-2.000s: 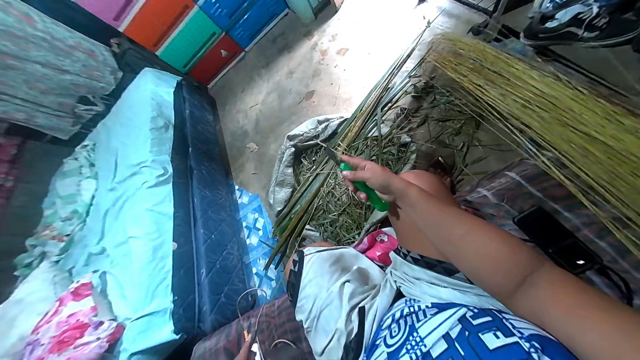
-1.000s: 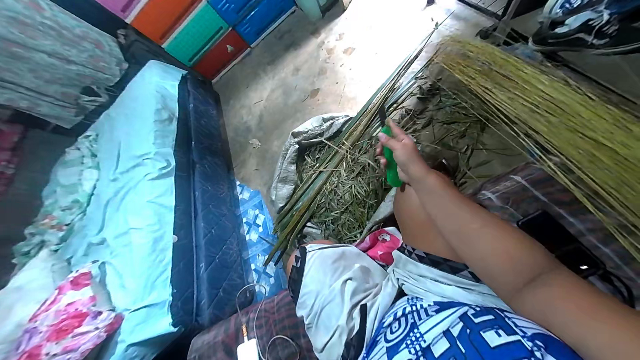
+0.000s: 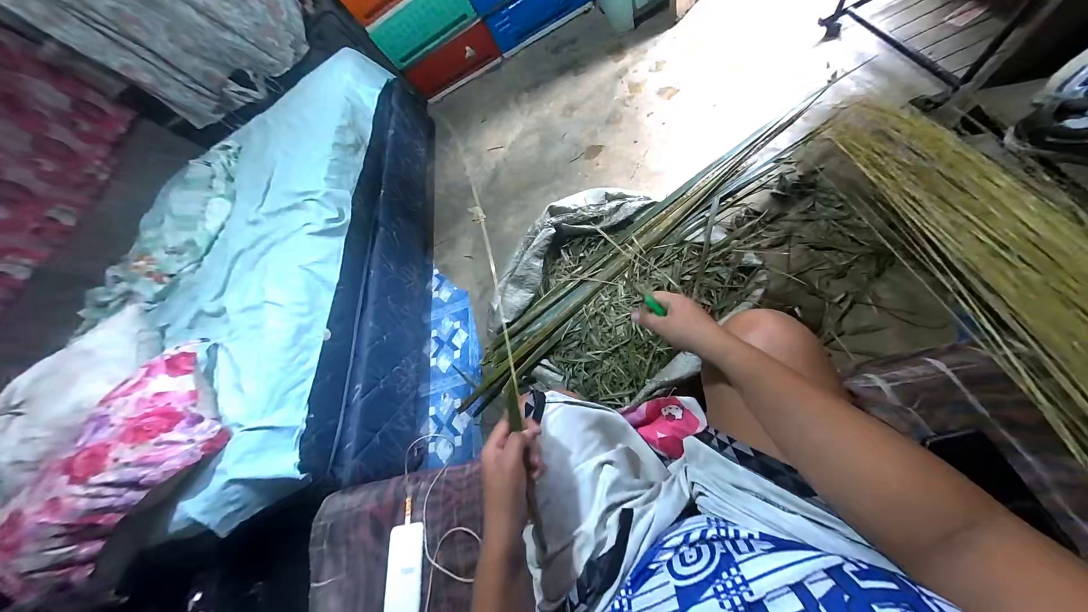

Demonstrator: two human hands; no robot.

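My left hand (image 3: 510,455) grips the lower part of a long thin palm leaf strip (image 3: 495,280), which rises from the fist over the floor. To its right, my right hand (image 3: 680,321) is closed around the green handle (image 3: 654,304) of a knife; its blade cannot be made out now. Beneath and beyond the hands, long green leaf strips (image 3: 595,280) lie slantwise across an open woven sack (image 3: 531,263) filled with leaf scraps (image 3: 633,340). A large bundle of thin yellow-green leaf ribs (image 3: 977,195) spreads at the right.
A blue mattress (image 3: 382,255) with a light blue sheet (image 3: 289,272) stands at the left. A white power bank or adapter (image 3: 405,565) with a cable lies on the seat beside my left arm. Coloured drawers (image 3: 450,64) and a metal frame (image 3: 901,51) stand farther off.
My left hand has come into view holding a leaf strip. My right hand, with the green-handled knife, has turned so that less of the handle shows.
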